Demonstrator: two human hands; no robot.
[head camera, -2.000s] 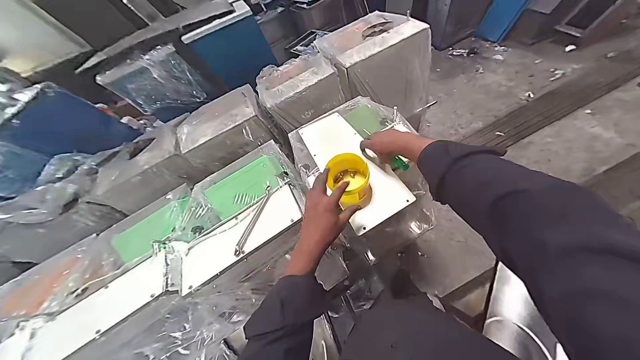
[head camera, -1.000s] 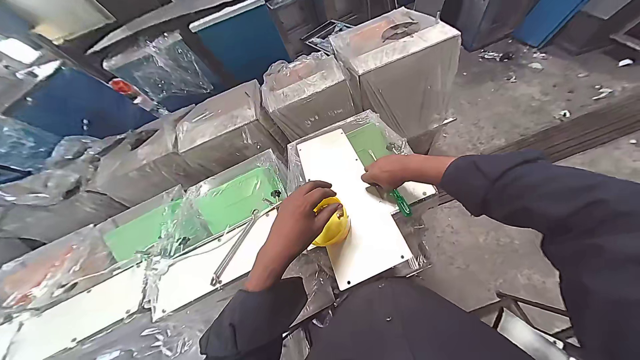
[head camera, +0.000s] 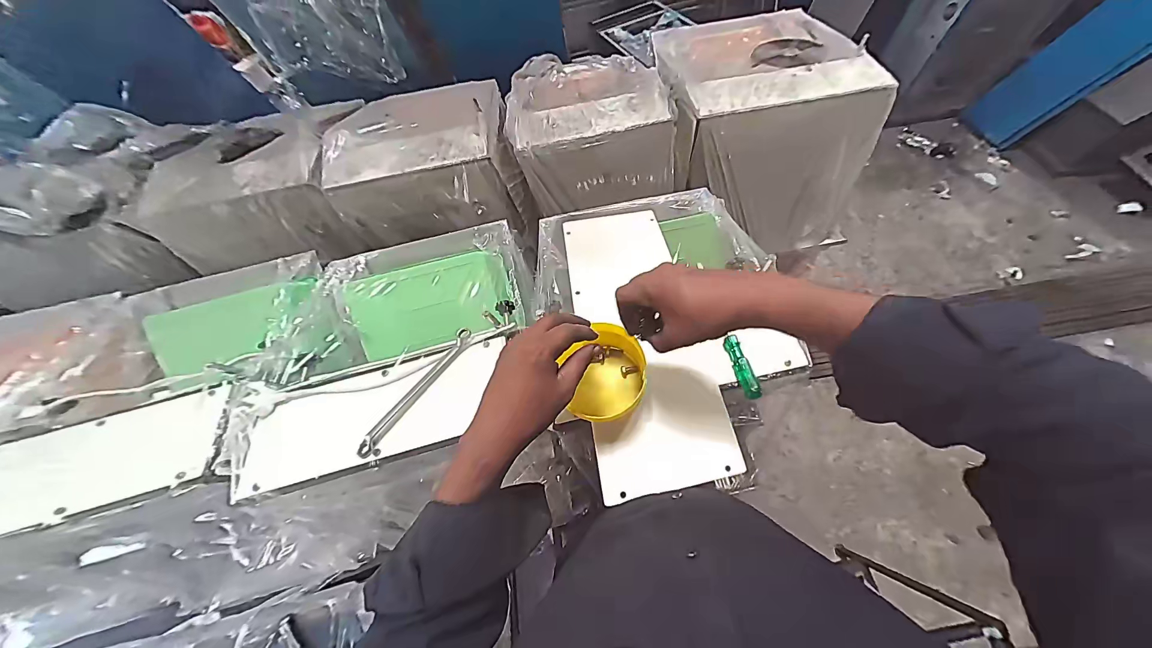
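My left hand (head camera: 540, 378) grips the rim of a yellow round container (head camera: 607, 405), which has several small screws (head camera: 627, 370) inside. Just over the container's right edge is my right hand (head camera: 670, 306), its fingers curled together; whether it holds anything small cannot be made out. Below both lies a white panel (head camera: 670, 450) with holes near its edges, crossing another white panel. A green-handled screwdriver (head camera: 743, 367) rests at the right end of the panels, under my right forearm. Left of my left hand, a metal wrench (head camera: 414, 393) lies on another white panel (head camera: 306, 450).
Plastic-wrapped cabinets with green plates (head camera: 427, 301) adjoin the panels on the left. Several grey wrapped metal boxes (head camera: 783, 153) stand in a row behind. Debris lies on the concrete floor (head camera: 954, 207) at right. A dark metal frame (head camera: 927, 594) is at lower right.
My right hand has moved from the panel's right side to the yellow container. The green screwdriver, at my right hand before, now lies apart from it.
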